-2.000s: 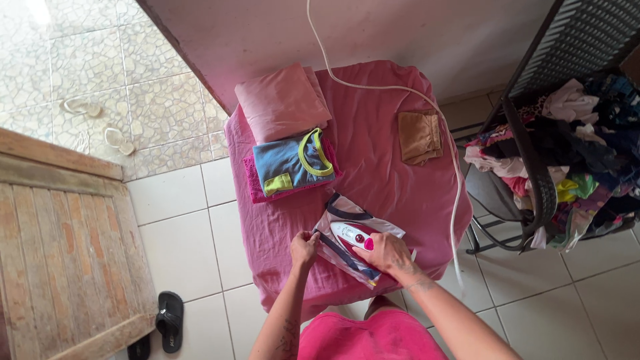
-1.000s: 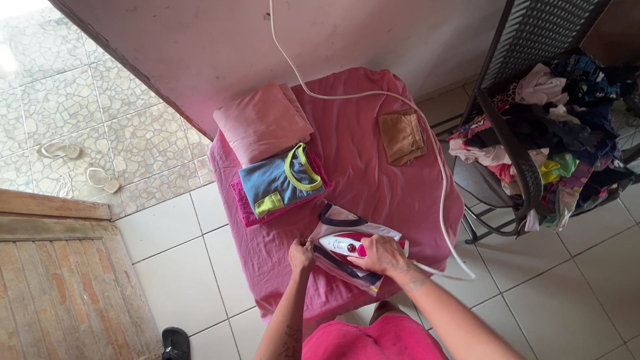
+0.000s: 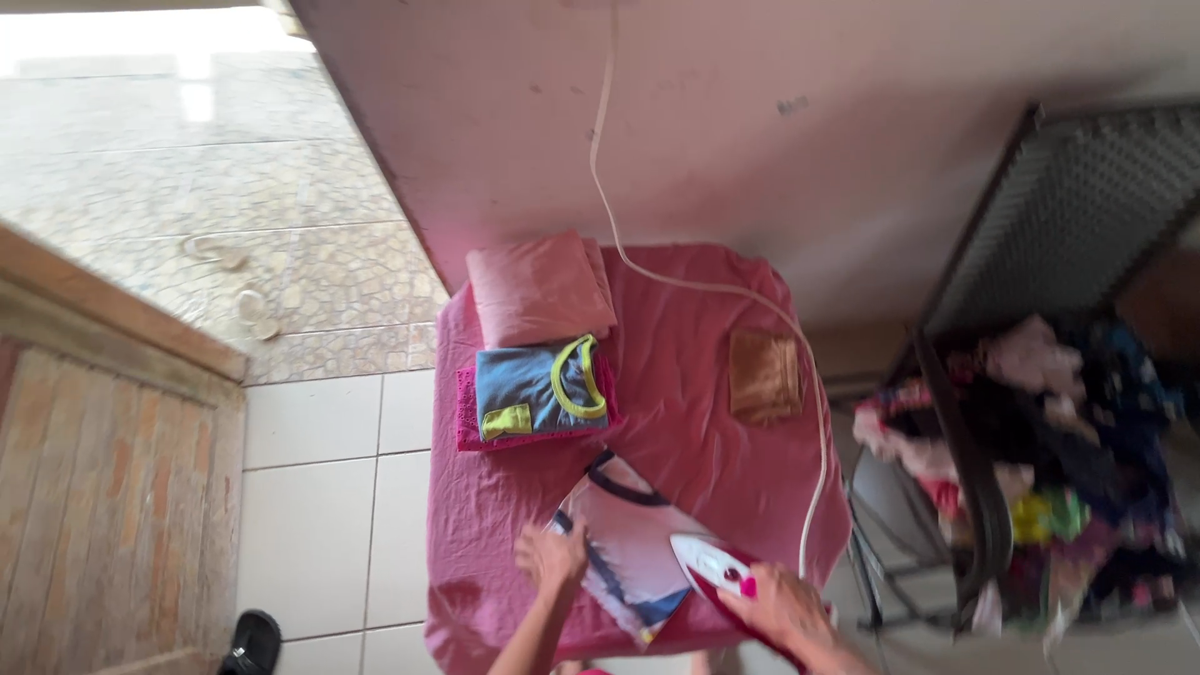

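Observation:
My right hand (image 3: 783, 605) grips a white and magenta clothes iron (image 3: 712, 565), whose tip lies at the right side of a small pale pink shirt with dark blue trim (image 3: 630, 525). At the shirt's left edge, my left hand (image 3: 553, 555) touches or pinches the dark sleeve trim; blur hides its exact hold. The shirt lies on a table covered with a pink cloth (image 3: 675, 375). Behind it are a folded blue shirt with lime trim (image 3: 525, 380) on a magenta lacy cloth (image 3: 466, 412), and folded pink fabric (image 3: 539, 291). Folded brown cloth (image 3: 764, 375) lies at the right.
The iron's white cord (image 3: 694, 283) runs down the wall and over the table's right side. A dark woven chair (image 3: 966, 487) holds heaped clothes (image 3: 1041, 450) at the right. A wooden door (image 3: 112, 497), a black sandal (image 3: 253, 642) and pale sandals (image 3: 255, 314) are at the left.
The iron in my right hand has moved from the middle of the pale pink shirt to its right side. More of the shirt shows. The view has tilted upward.

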